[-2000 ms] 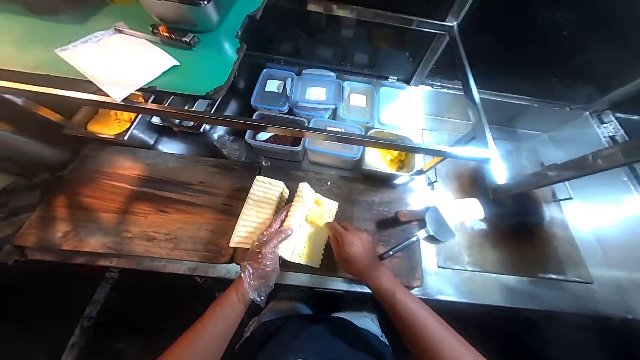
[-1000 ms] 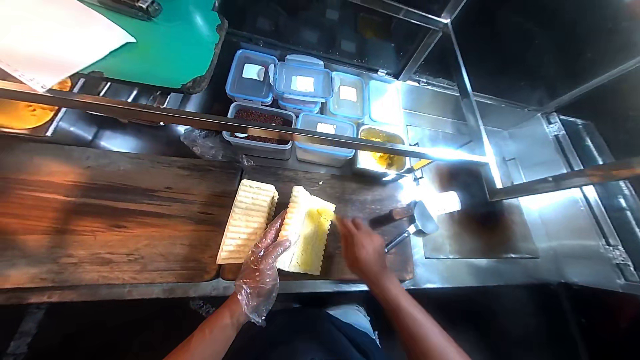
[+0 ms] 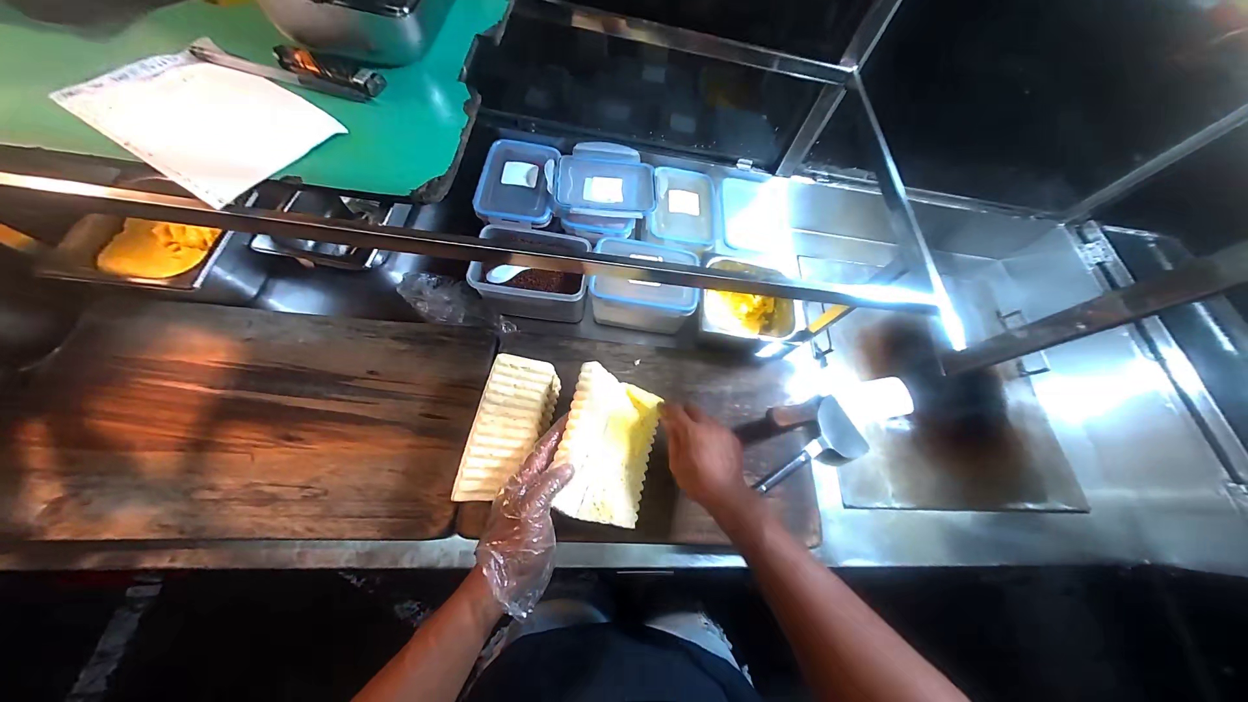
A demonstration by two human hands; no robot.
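Observation:
A loaf of crinkle-edged bread (image 3: 600,448) lies on the wooden board with its pale cut face up and a yellow spread on its upper right part. My left hand (image 3: 526,502), in a clear plastic glove, holds its left edge. My right hand (image 3: 704,458), ungloved, is curled at the bread's upper right corner; whatever its fingers grip is hidden. Left of it rests a second ridged loaf (image 3: 505,429). A scraper with a dark handle (image 3: 795,417) and a metal-handled scraper (image 3: 790,468) lie right of my right hand.
Behind the boards stand lidded plastic boxes (image 3: 643,302), an open box of dark granules with a white spoon (image 3: 536,297) and a tub of yellow spread (image 3: 749,307). A metal rail (image 3: 390,237) crosses above the wooden board (image 3: 244,419). A steel griddle (image 3: 960,429) is at right.
My right hand has shifted over the spread side of the bread, while my left hand stays on its left edge. The view has swung and shifted noticeably.

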